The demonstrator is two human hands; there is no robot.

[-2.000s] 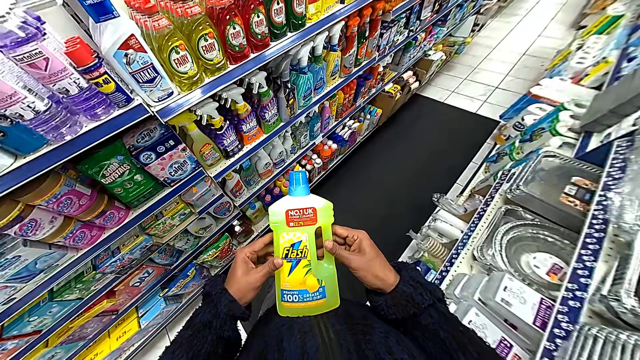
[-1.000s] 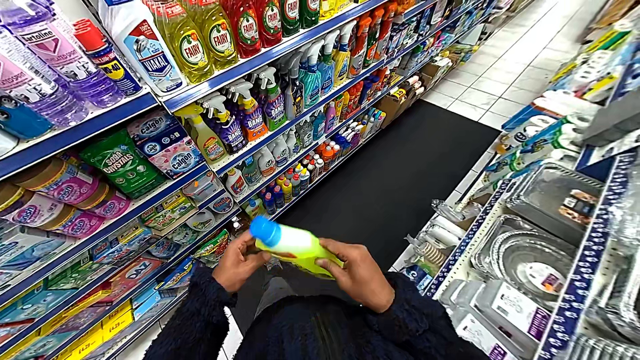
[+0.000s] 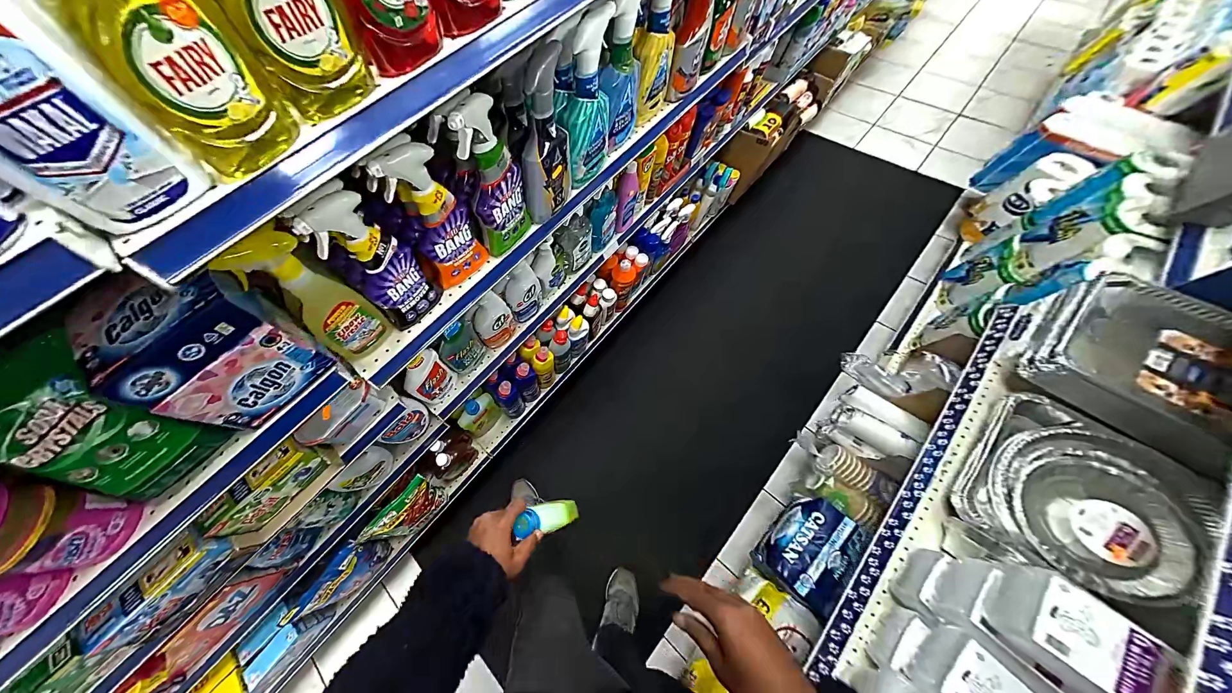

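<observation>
My left hand [image 3: 500, 541] grips the blue cap end of a yellow-green Flash cleaner bottle [image 3: 556, 516], low over the black floor mat near my feet. The bottle is seen mostly from its top, so its label is hidden. My right hand [image 3: 736, 630] is apart from the bottle at the lower right, its fingers spread and nothing in it. It is near the lower right shelf, beside a blue Catsan bag [image 3: 810, 556].
Shelves on the left hold Fairy dishwashing liquid [image 3: 197, 82], spray bottles [image 3: 448, 226] and Calgon packs [image 3: 260, 375]. On the right shelf are foil trays [image 3: 1097, 525] and plastic containers [image 3: 1035, 616]. A black mat [image 3: 712, 337] runs along the aisle between them.
My right hand has let go of the bottle and moved away to the right. The bottle, upright with its label showing at first, was tipped and is now lower in my left hand.
</observation>
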